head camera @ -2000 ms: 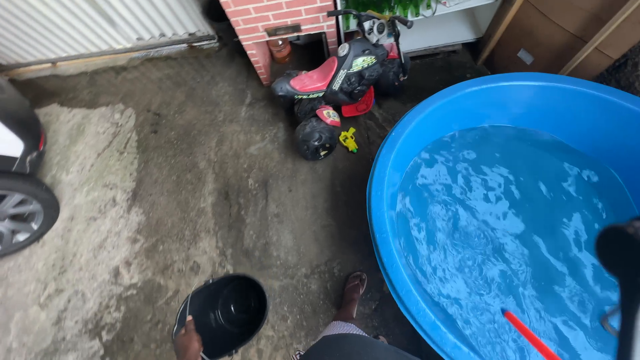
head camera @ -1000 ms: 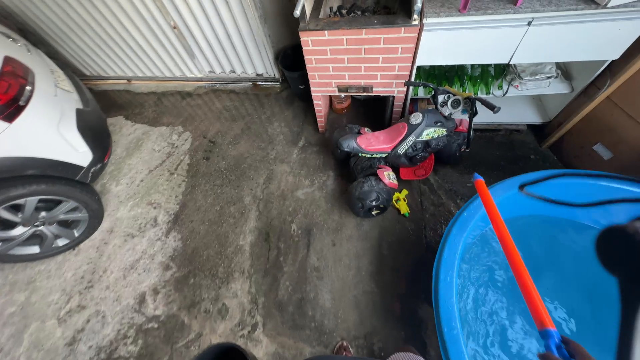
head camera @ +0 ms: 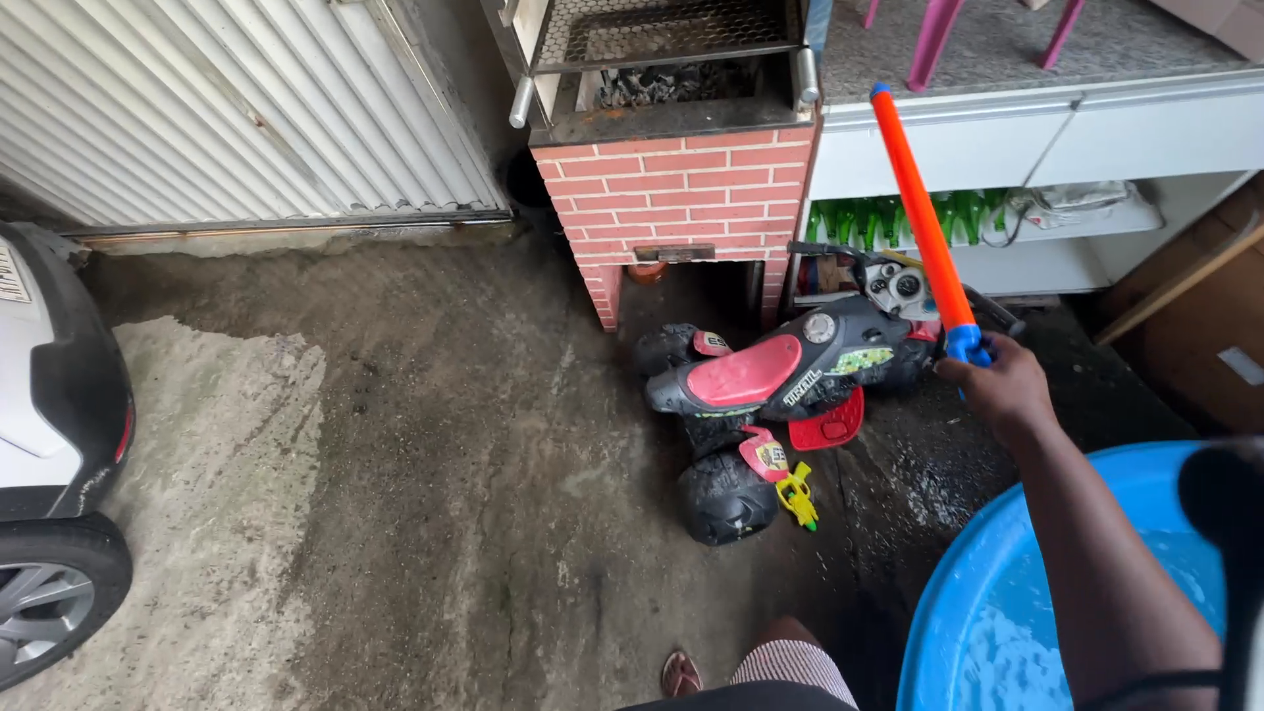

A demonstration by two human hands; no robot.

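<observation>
My right hand [head camera: 1005, 383] grips the blue handle of a toy water shooter with a long orange tube [head camera: 923, 212]. Its blue tip points up and away, in front of the white cabinet. Below my forearm stands the round blue tub [head camera: 948, 592], with water [head camera: 1012, 657] in it. Just beyond the hand is a child's ride-on quad bike [head camera: 790, 370] with a red seat. A yellow toy water gun [head camera: 796, 496] lies on the floor beside its rear wheel. My left hand is outside the view.
A brick barbecue grill [head camera: 681, 188] holding charcoal stands behind the quad bike. Right of it, a white cabinet [head camera: 948, 148] has green bottles [head camera: 874, 219] on its shelf. A parked white car [head camera: 44, 395] is at the left, near a corrugated metal gate [head camera: 227, 109]. Cardboard [head camera: 1205, 326] leans at the right.
The orange tube has come up from over the tub and now points toward the cabinet. The black bucket and the hand on it, seen two seconds ago, are out of view. The view has tilted up.
</observation>
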